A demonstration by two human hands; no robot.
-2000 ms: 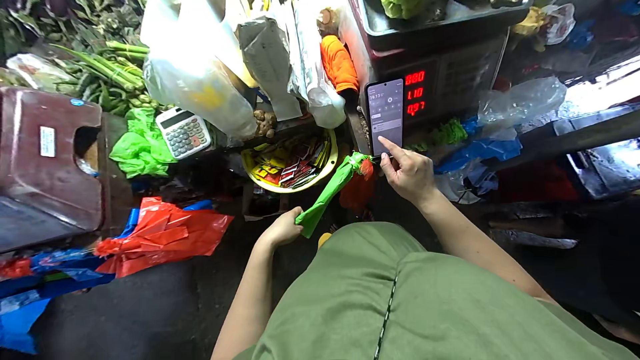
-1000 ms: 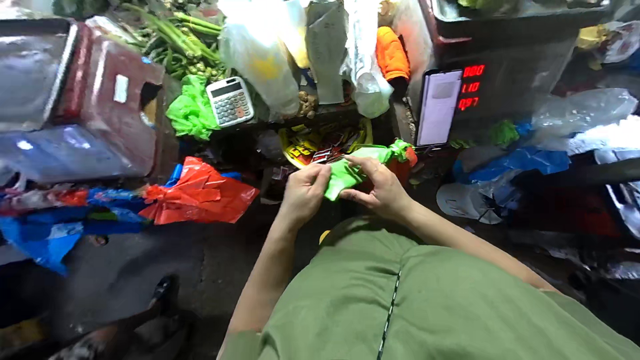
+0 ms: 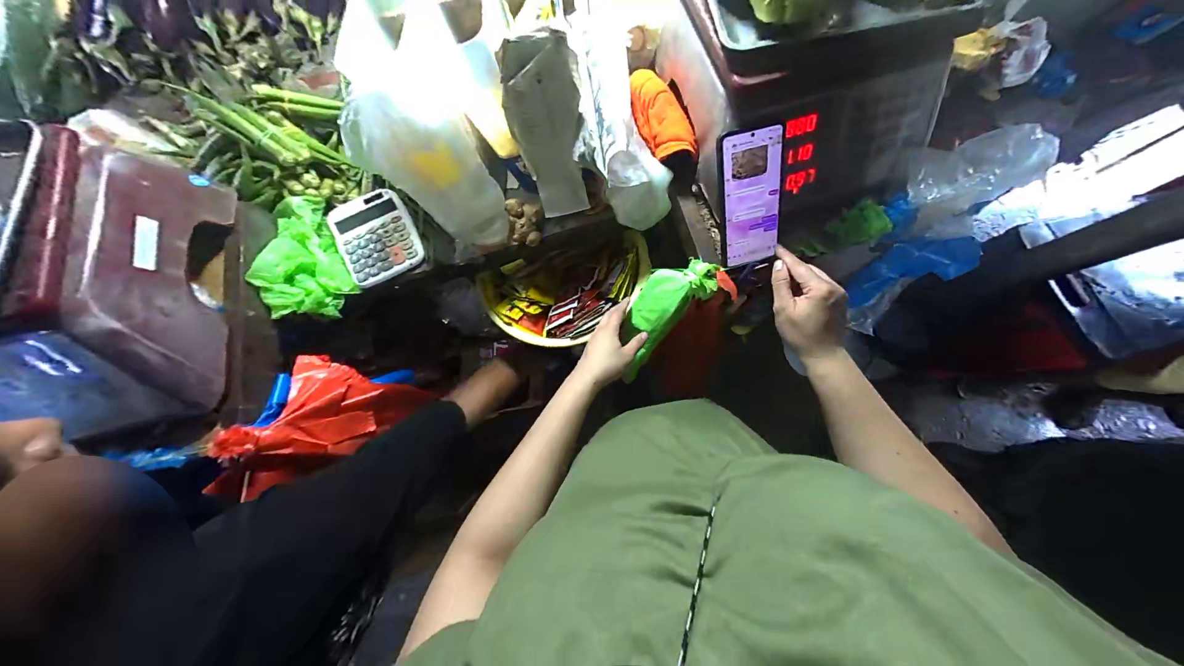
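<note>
My left hand [image 3: 610, 347] grips a green plastic bag [image 3: 661, 305], just in front of a yellow-rimmed basket [image 3: 532, 340] that holds several small packets. At the lower right edge of a smartphone [image 3: 751, 199] is my right hand [image 3: 807, 301], thumb and forefinger close together; whether it touches the phone is hard to tell. The phone stands upright against a scale [image 3: 860, 111] with red lit digits, its screen on. Beside the green bag hangs a red plastic bag [image 3: 689, 342], partly in shadow.
A calculator [image 3: 376, 239] lies by a crumpled green bag [image 3: 301, 259] and green vegetables [image 3: 268, 129]. White plastic bags [image 3: 416, 148] hang above the basket. At left are a dark red plastic box [image 3: 148, 268] and red bags [image 3: 314, 412]. Another person's dark-sleeved arm [image 3: 351, 509] reaches in from the lower left.
My right hand has left the green bag and moved to the phone's lower edge; my left still holds the bag. Another person has come in at the lower left. The phone screen shows different content.
</note>
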